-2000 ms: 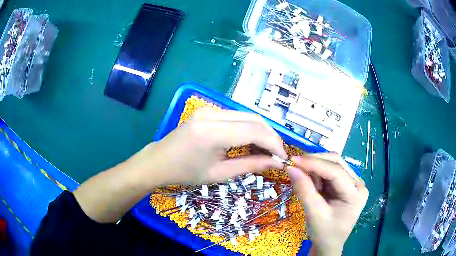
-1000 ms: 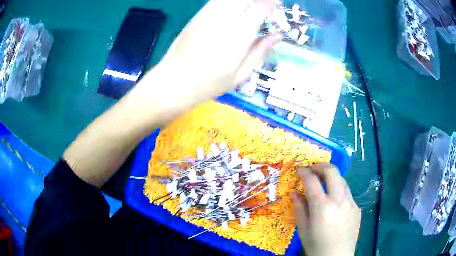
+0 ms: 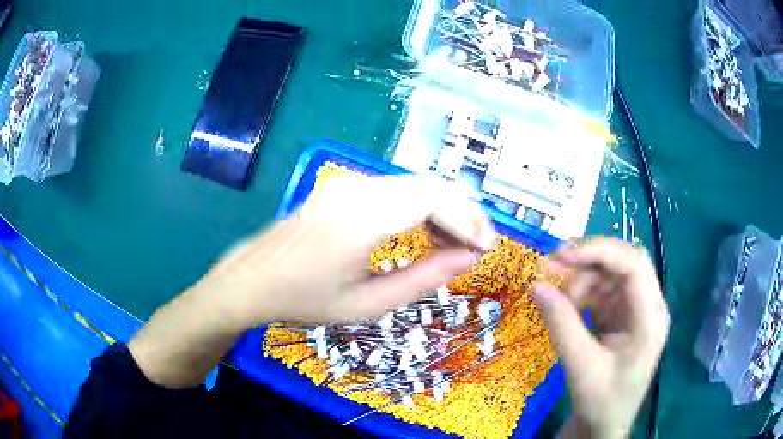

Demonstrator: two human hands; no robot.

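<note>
The blue tray [image 3: 296, 184] holds loose orange-yellow small parts [image 3: 506, 377]. A heap of wire leads with white ends [image 3: 412, 339] lies on them. My left hand [image 3: 343, 249] is over the tray's upper middle, thumb and fingertips close together; blur hides whether a lead is between them. My right hand [image 3: 605, 317] is over the tray's right edge, thumb and index finger close together and facing my left fingertips with a gap between. Its fingertips are blurred, and any tiny part there cannot be made out.
A white fixture [image 3: 515, 154] and a clear box of leads [image 3: 592, 60] stand beyond the tray. A glossy black rectangle [image 3: 245, 103] lies upper left. A black cable [image 3: 648, 184] and thin sticks [image 3: 625, 214] lie right. Clear side boxes [image 3: 64, 111] stand at both edges.
My left hand has come back from the clear box and fixture to above the tray. My right hand has lifted from the orange parts towards my left hand.
</note>
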